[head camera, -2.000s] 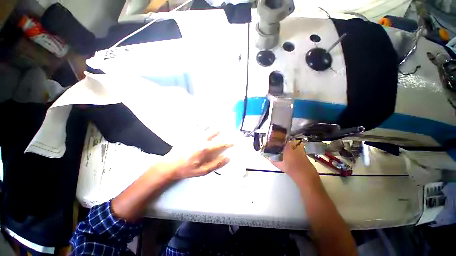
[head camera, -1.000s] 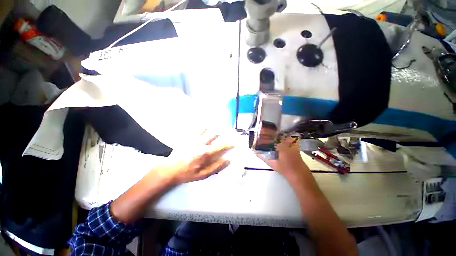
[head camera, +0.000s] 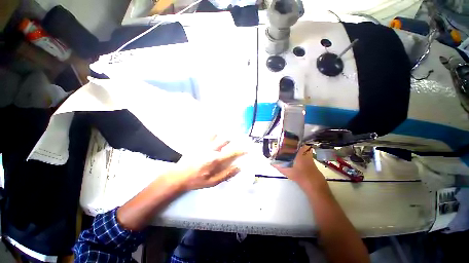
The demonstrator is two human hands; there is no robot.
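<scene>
A white cloth piece (head camera: 97, 97) lies over dark cloth (head camera: 134, 134) on the left of the machine table; its near end hangs over the left edge. Strong glare hides its right part. My left hand (head camera: 213, 171) lies flat with fingers spread at the glare, left of the needle area. My right hand (head camera: 298, 165) is at the needle area, its fingers partly hidden behind the chrome part (head camera: 292, 128) of the sewing machine (head camera: 319, 92). What its fingertips touch is hidden.
Red-handled snips (head camera: 345, 169) and small metal parts lie right of my right hand. A dark cloth band (head camera: 383, 77) wraps the machine head. Dark cloth (head camera: 38, 190) hangs at the left. A printed scale runs along the table's front edge (head camera: 231, 228).
The view shifted slightly and came back, moving the whole scene a little. Both hands stay in nearly the same place by the needle area. The cloth shows no clear movement.
</scene>
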